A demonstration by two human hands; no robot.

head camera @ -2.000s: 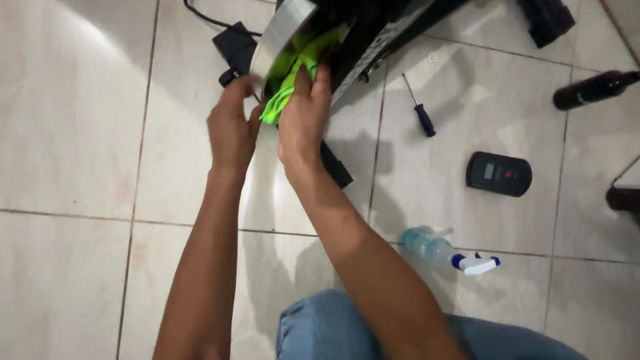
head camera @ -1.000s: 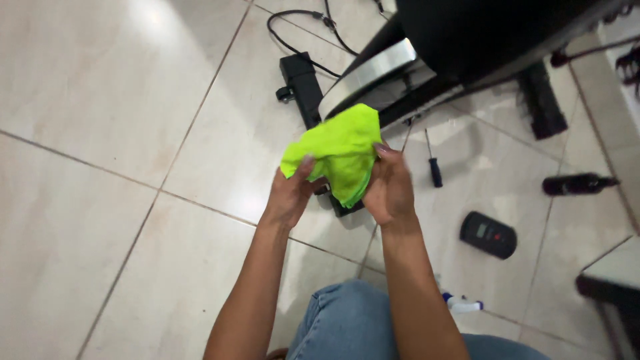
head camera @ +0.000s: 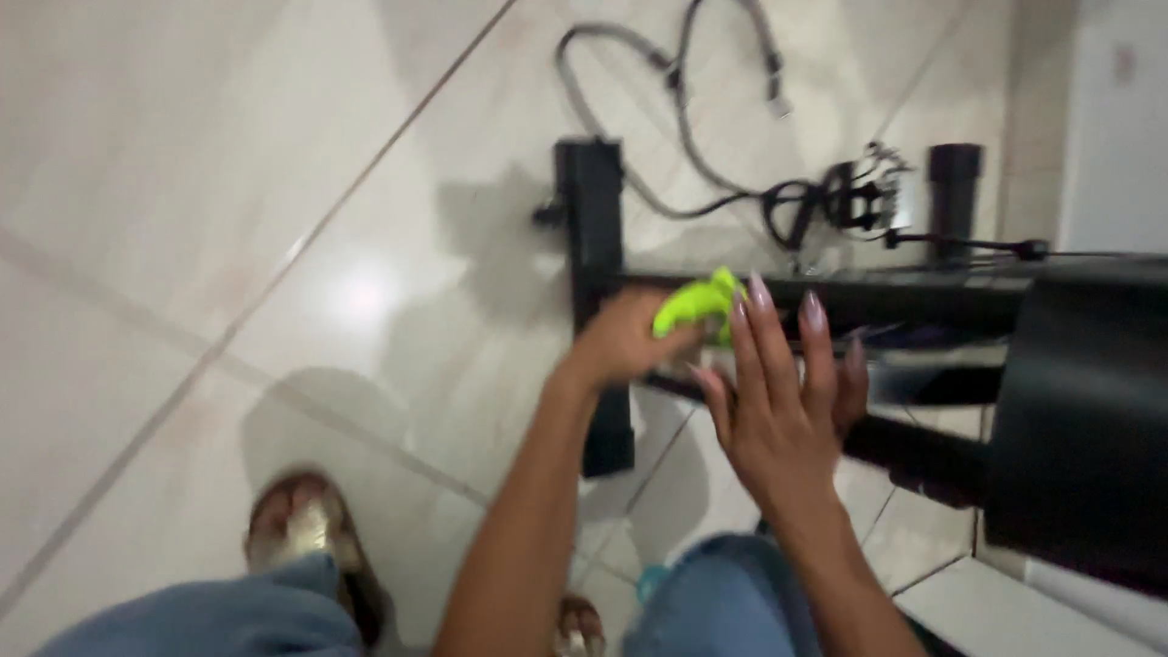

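My left hand [head camera: 625,333] grips a bright yellow-green cloth [head camera: 698,306] near the end of a black metal frame [head camera: 912,301]. Beside it my right hand [head camera: 785,401] is spread over the frame, fingers apart, its fingertips at the cloth's right edge; it grips nothing that I can see. The frame runs to the right from a black crossbar foot [head camera: 598,219] with a knob on its side. What my palms touch is hidden, and the picture is blurred.
Black cables [head camera: 680,100] loop over the tiled floor behind the frame. A large black housing [head camera: 1077,429] is at the right, and a black cylindrical part [head camera: 954,196] stands beyond the frame. My sandalled foot [head camera: 306,529] is at lower left. A white surface [head camera: 1031,607] lies at lower right.
Both hands held the cloth one second ago; now the left grips it and the right is spread beside it. The view has shifted strongly, with the frame now lying across it.
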